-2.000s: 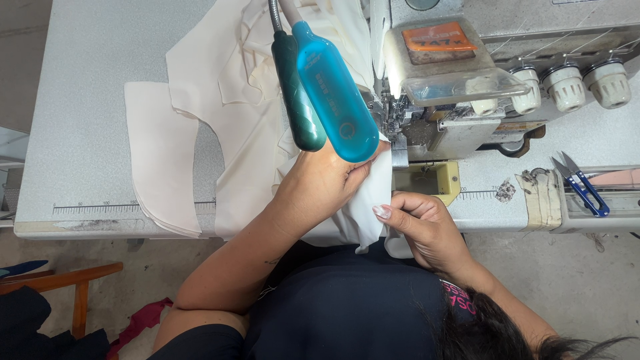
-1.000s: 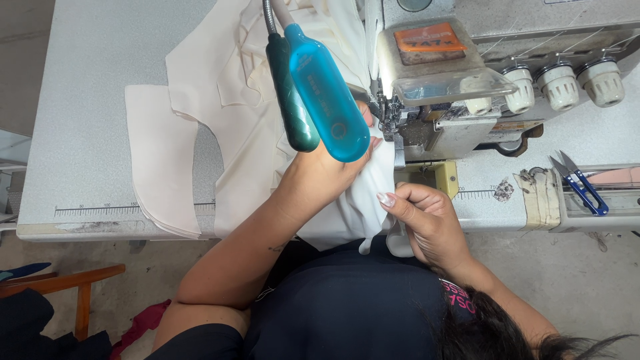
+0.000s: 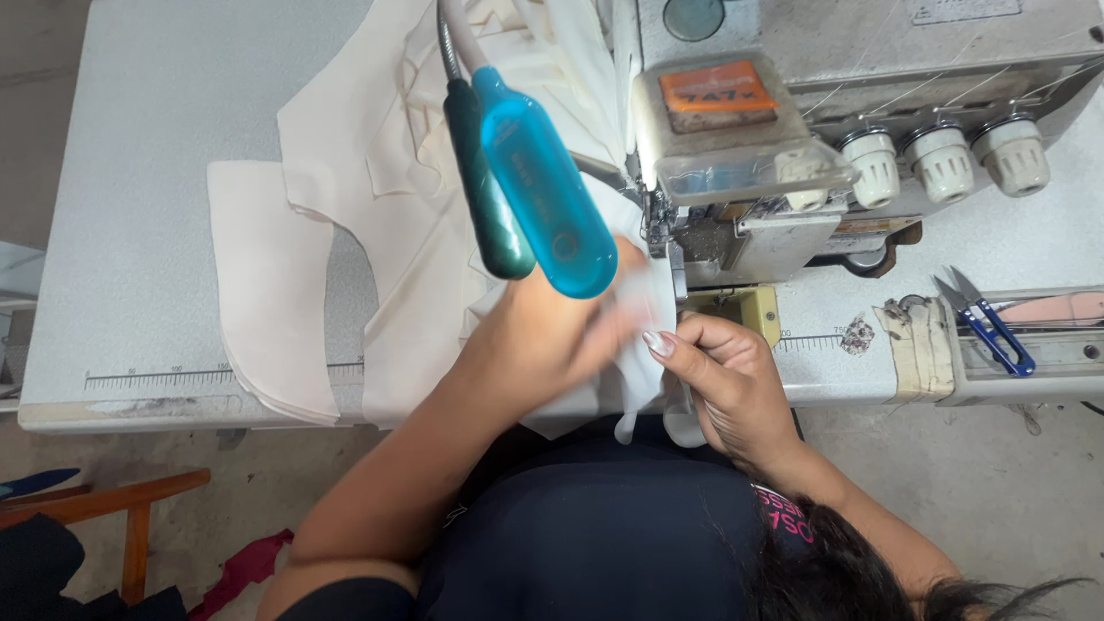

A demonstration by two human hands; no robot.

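Observation:
White fabric (image 3: pixel 634 379) lies at the presser foot (image 3: pixel 660 220) of an overlock sewing machine (image 3: pixel 750 241) and hangs over the table's front edge. My right hand (image 3: pixel 729 371) pinches its edge between thumb and forefinger, just below the foot. My left hand (image 3: pixel 552 332) is on the fabric left of the foot, blurred and partly hidden by a blue lamp head (image 3: pixel 548 181); whether its fingers grip the cloth, I cannot tell. More cream fabric (image 3: pixel 414 259) spreads in folds to the left, beside a stack of cut fabric pieces (image 3: pixel 272 293).
A dark green lamp part (image 3: pixel 487 190) hangs beside the blue one over the work. Blue thread snips (image 3: pixel 987 323) rest on a tray (image 3: pixel 1061 362) at the right. A ruler scale (image 3: pixel 155 377) runs along the front edge. A wooden chair part (image 3: pixel 129 500) stands at lower left.
The white fabric's edge beside the foot has shifted, and my left hand has moved a little toward me. My right hand keeps its pinch at nearly the same place.

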